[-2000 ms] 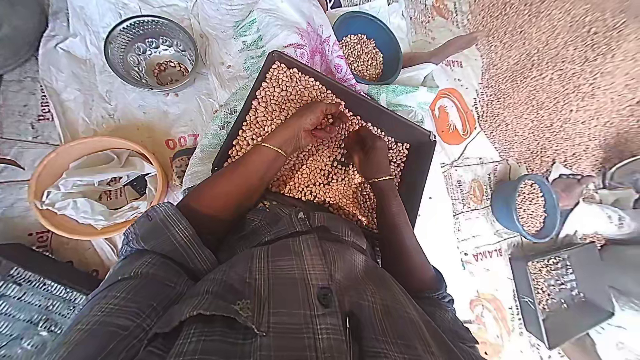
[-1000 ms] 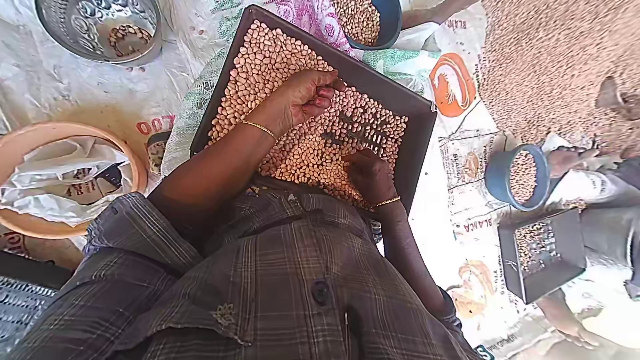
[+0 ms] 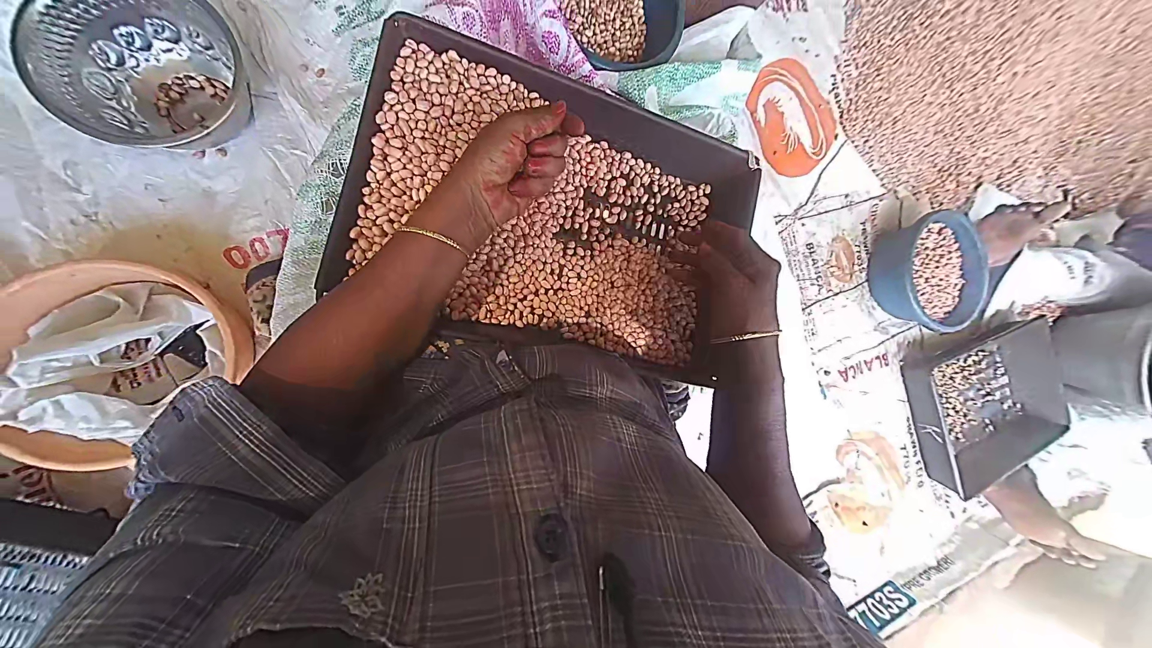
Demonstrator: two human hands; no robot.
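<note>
A dark rectangular tray rests on my lap, tilted in the view. Shelled peanuts cover most of its slotted floor, whose slots show through at the right. Over the middle of the tray, my left hand has its fingers curled inward; whether any nuts are inside them is hidden. My right hand lies at the tray's right side, its fingertips inside by the peanuts and its palm by the rim. Shadow hides what those fingers touch. A thin bangle circles each wrist.
A metal basin and an orange tub stand left. Blue containers of nuts, one at the top and one at the right, sit near another slotted tray. Peanuts spread widely behind. Another person's hand is at the right.
My right hand has moved from over the peanuts to the tray's right side. More of the slotted floor shows than two seconds ago. My left hand's fingers have curled in.
</note>
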